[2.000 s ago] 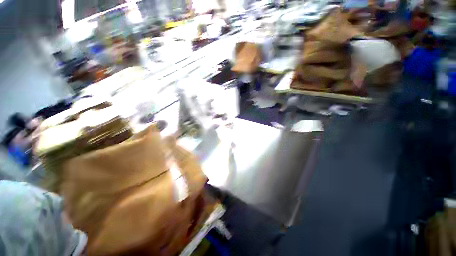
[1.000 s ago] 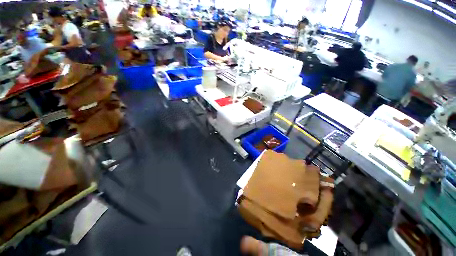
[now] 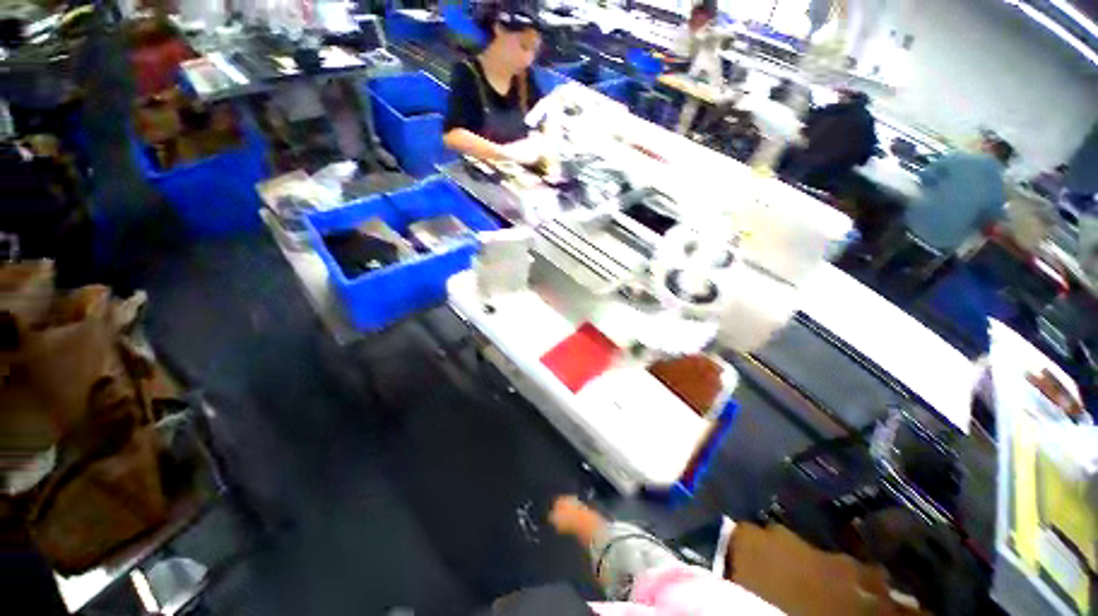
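Observation:
My right hand [image 3: 576, 517] shows small and blurred at the bottom centre, with a pale patterned and pink sleeve coming from the lower right. It is over the dark floor, and its fingers cannot be made out. A pile of brown bag pieces [image 3: 813, 575] lies right of the forearm, cut off by the bottom edge, with a pale sheet edge at its left. My left hand is not in view.
Ahead stands a white sewing table [image 3: 518, 351] with a red patch and brown pieces. A blue bin [image 3: 397, 283] stands left of it. A person in black sits behind. Brown bag bodies [image 3: 90, 421] are stacked at left. A yellow-sheeted tray [image 3: 1048, 511] is at right.
The view has moved closer to the white sewing table. The brown pile beside my right arm has shifted down and right, mostly out of the picture. My right hand shows higher up.

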